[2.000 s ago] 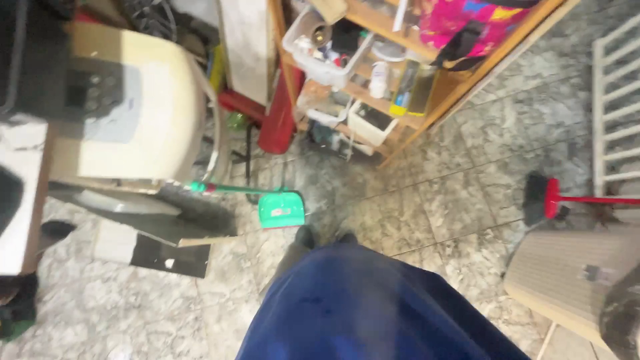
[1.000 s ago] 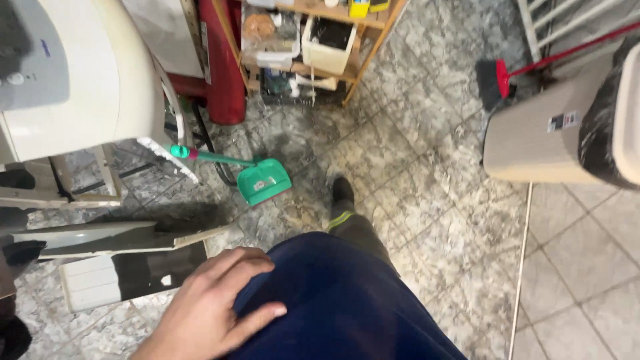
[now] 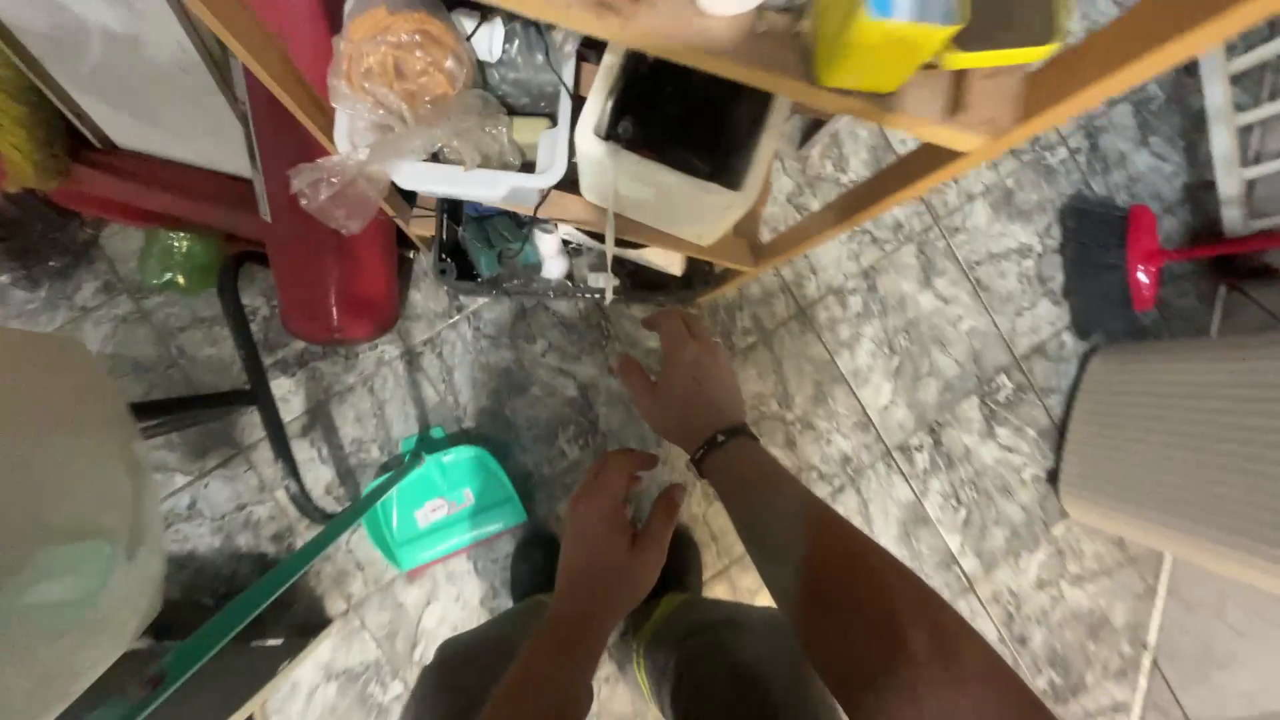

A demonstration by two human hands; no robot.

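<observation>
My left hand [image 3: 612, 535] is above my shoes with its fingers apart and nothing in it. Farther forward, my right hand [image 3: 688, 380] wears a dark bracelet; its spread fingers hold nothing and are near the front of a black crate [image 3: 590, 290] on the lowest shelf. To the left of my left hand, a green long-handled dustpan [image 3: 450, 505] rests on the tiled floor. Above the crate, the wooden shelving unit [image 3: 750, 255] holds a white bin with dark contents [image 3: 670, 200] and a white basket [image 3: 490, 180] with a plastic bag of orange material [image 3: 400, 65].
A red cylinder [image 3: 340, 290] stands left of the shelving, near a black metal tube frame [image 3: 260, 380]. On the right are a broom with a red head [image 3: 1142, 258] and a beige ribbed bin [image 3: 1180, 440]. Yellow containers [image 3: 880, 45] sit on the upper shelf.
Both hands now reach forward over the floor; one second ago only one hand showed, by the blue clothing. The view has moved closer to the shelving and dustpan.
</observation>
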